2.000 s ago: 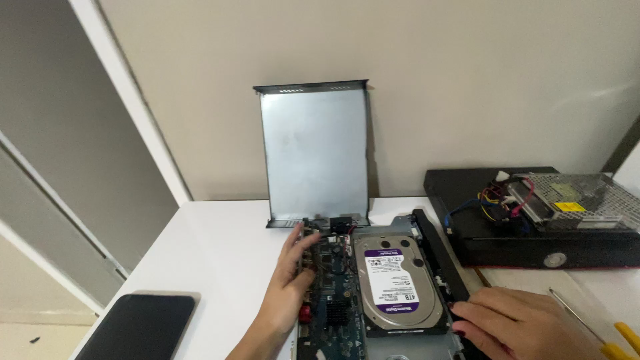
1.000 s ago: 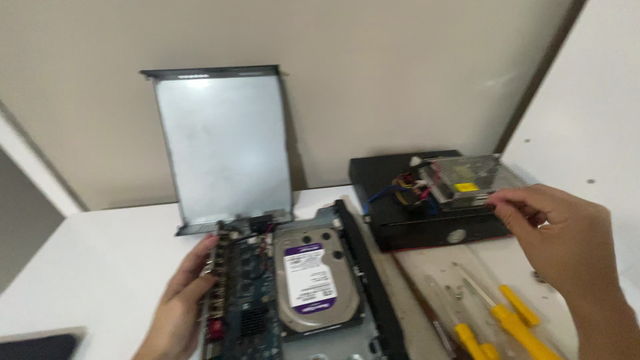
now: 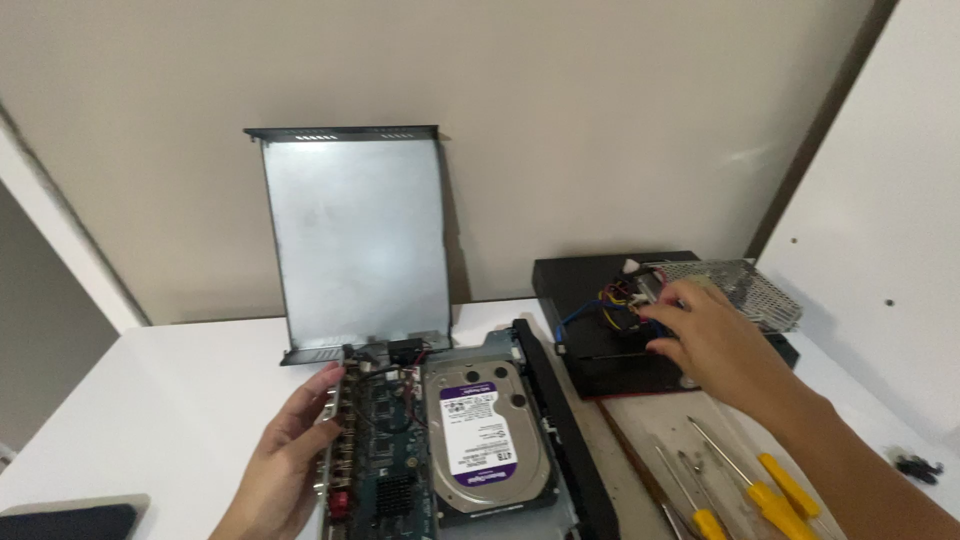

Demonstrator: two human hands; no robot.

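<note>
An opened recorder chassis holds a Western Digital hard drive and a green circuit board with a row of metal connectors along its left edge. My left hand grips that connector edge, fingers behind and thumb on top. At the right, my right hand reaches over a black box, its thumb and fingertips at a bundle of coloured wires; whether they pinch a wire is hard to tell. The wires lie beside a power supply in a perforated metal case.
A metal cover stands upright against the wall behind the chassis. Yellow-handled screwdrivers and a brown pointed tool lie at the lower right. Small dark screws sit at the far right, and a dark phone-like slab at the lower left.
My right hand has left the chassis's right side, passed the power supply's front, and is now at the coloured wires. My left hand stays at the connector edge. The view has swung right.
</note>
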